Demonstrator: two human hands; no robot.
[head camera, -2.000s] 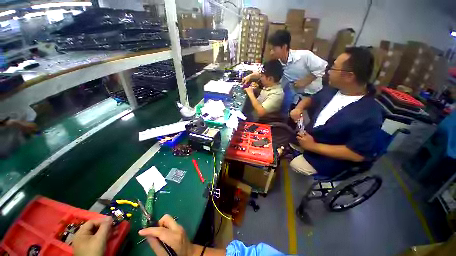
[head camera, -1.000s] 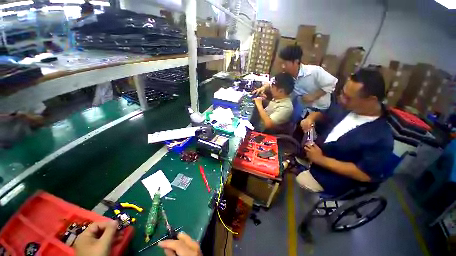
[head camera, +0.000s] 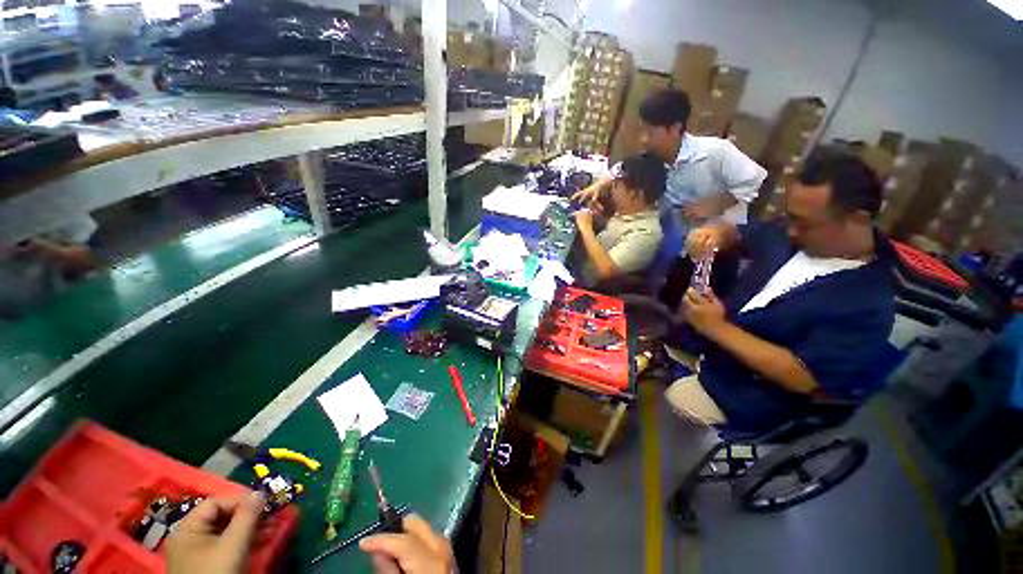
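My left hand (head camera: 213, 538) is over the near part of the red compartment tray (head camera: 84, 482), thumb and fingertips together; whether something small is between them cannot be seen. My right hand (head camera: 413, 547), cut off by the bottom edge, has its fingertips at the dark end of a slim tool (head camera: 380, 484) with a narrow shaft pointing away from me. A thin dark rod (head camera: 342, 546) crosses close to that end. A green-handled tool (head camera: 342, 482) lies left of it. Yellow-handled cutters (head camera: 294, 457) lie beside the tray. Small dark and metallic parts (head camera: 157, 518) sit in the tray.
Farther along are a white paper (head camera: 351, 406), a small clear bag (head camera: 411, 400), a red stick (head camera: 461, 395) and a black box (head camera: 480, 320). A yellow wire (head camera: 494, 482) hangs off the bench edge. A second red tray (head camera: 581, 336) and a person in a wheelchair (head camera: 785, 303) are right.
My right hand has drawn back toward the bottom edge, and the slim tool has shifted right, away from the green-handled tool. The view has turned slightly. My left hand stays over the tray.
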